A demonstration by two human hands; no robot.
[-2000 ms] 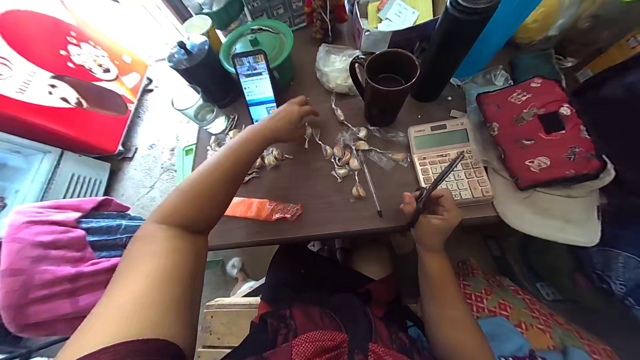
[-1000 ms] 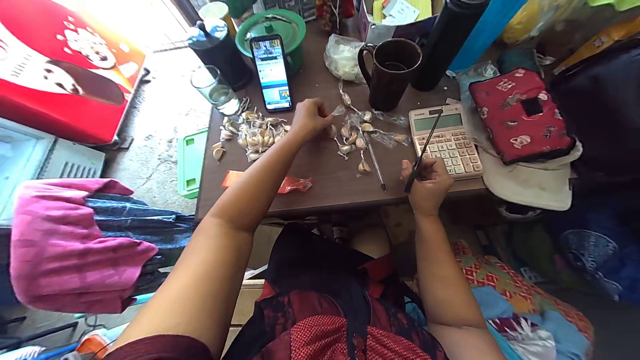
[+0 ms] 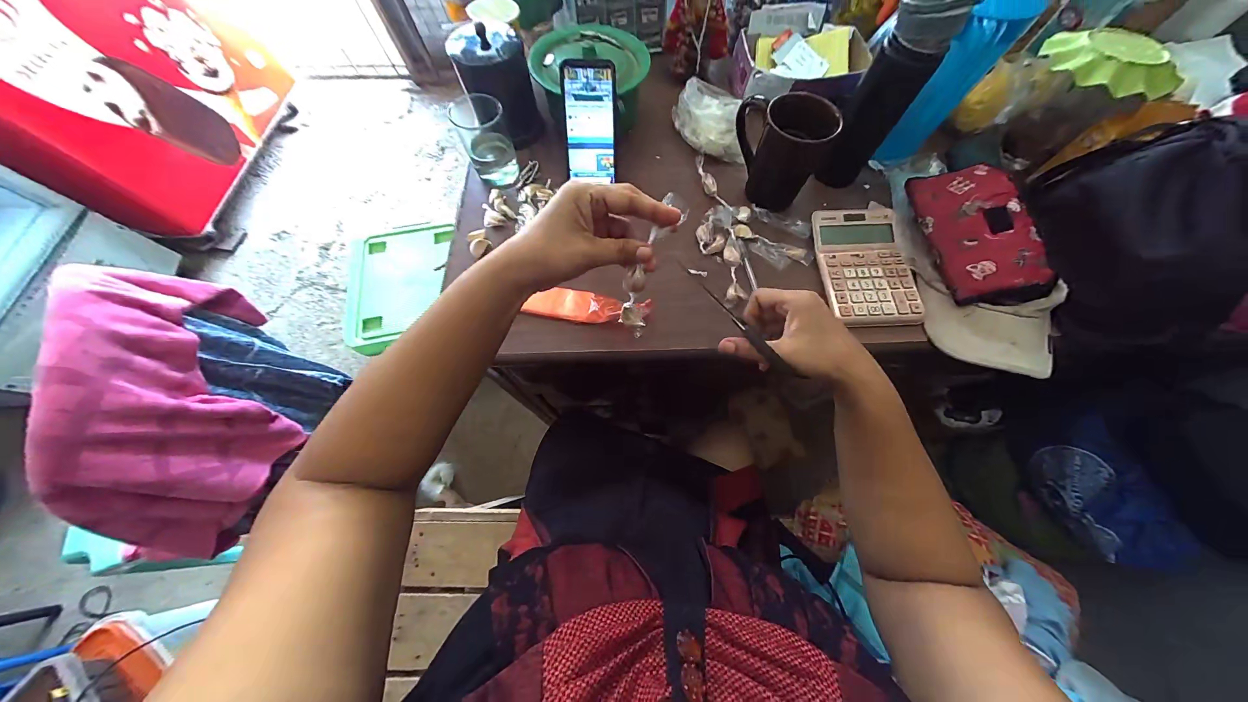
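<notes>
My left hand point(image 3: 595, 234) pinches the top of a short strip of clear plastic with garlic cloves point(image 3: 635, 283) in it, hanging over the near part of the brown table. In my right hand point(image 3: 795, 331) is a dark, pointed tool, perhaps scissors point(image 3: 746, 330), its tip toward the upper left. Beyond my right hand lie more wrapped garlic cloves point(image 3: 731, 252) beside a thin stick. Loose cloves point(image 3: 526, 200) lie past my left hand, partly hidden by it. A flat orange packet point(image 3: 575, 305) rests below the hanging strip.
A phone point(image 3: 589, 122) leans on a green tub point(image 3: 546, 60). A glass with liquid point(image 3: 492, 151) stands left, a dark mug point(image 3: 790, 146) and a crumpled plastic bag point(image 3: 709, 119) behind. A calculator point(image 3: 866, 268), red pouch point(image 3: 985, 234) and cap point(image 3: 1004, 336) lie right.
My left hand has come away from the cloves on the table and now holds up a strip of them. The tool in my right hand now points to the upper left instead of the upper right.
</notes>
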